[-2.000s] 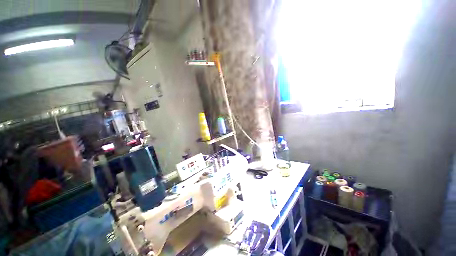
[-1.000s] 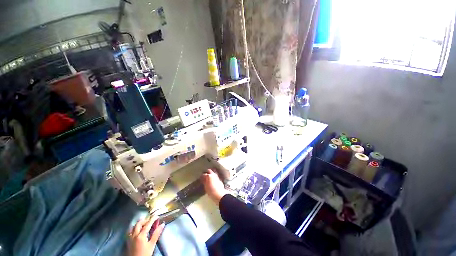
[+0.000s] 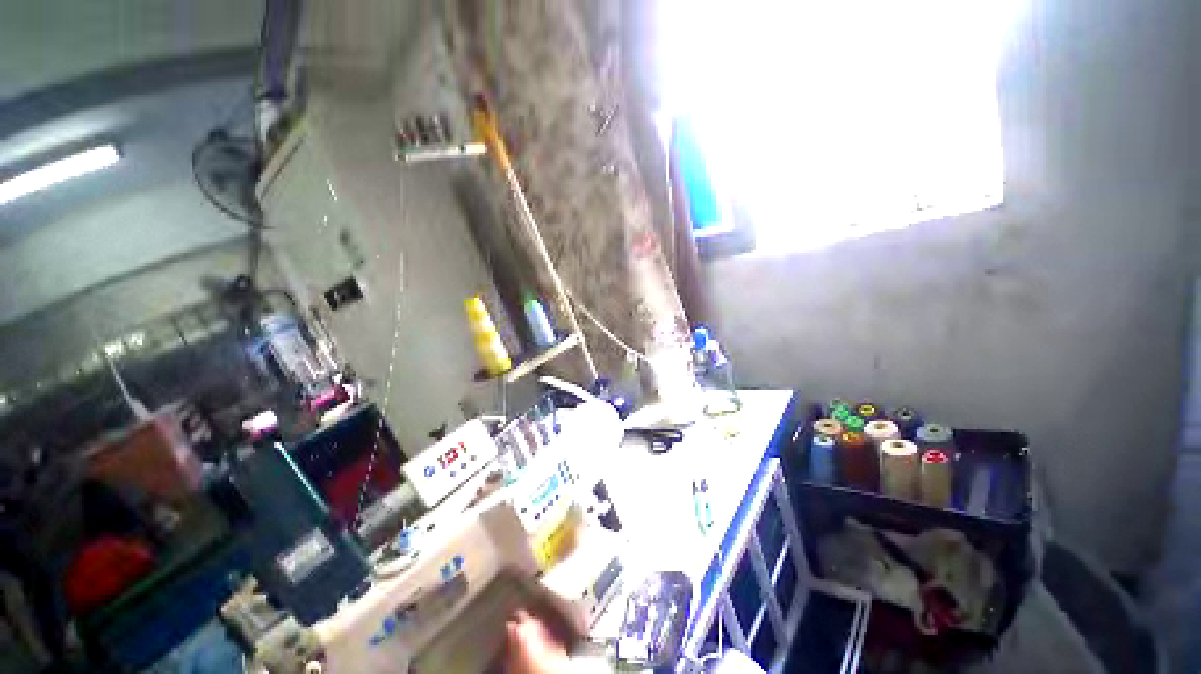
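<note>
The cream sewing machine (image 3: 422, 599) stands at the bottom centre, tilted in view, with blue lettering on its arm. My right hand (image 3: 533, 645) shows only in part and blurred at the bottom edge, under the machine arm; its fingers and what they touch cannot be made out. My left hand is out of the picture. A small bit of light-blue fabric (image 3: 208, 648) shows at the bottom left. The needle area is cut off by the lower edge. The white control box (image 3: 448, 464) with red digits sits on the machine, beside the teal upright box (image 3: 296, 533).
Black-handled scissors (image 3: 655, 436) and teal snips (image 3: 702, 504) lie on the white table (image 3: 672, 481). A water bottle (image 3: 714, 369) stands at its rear. A yellow thread cone (image 3: 486, 335) stands on the shelf. A dark crate (image 3: 909, 507) of thread cones is at right.
The view has swung upward and tilted since one second ago. My left hand and most of the blue fabric have left the picture. My right hand now shows only at the bottom edge.
</note>
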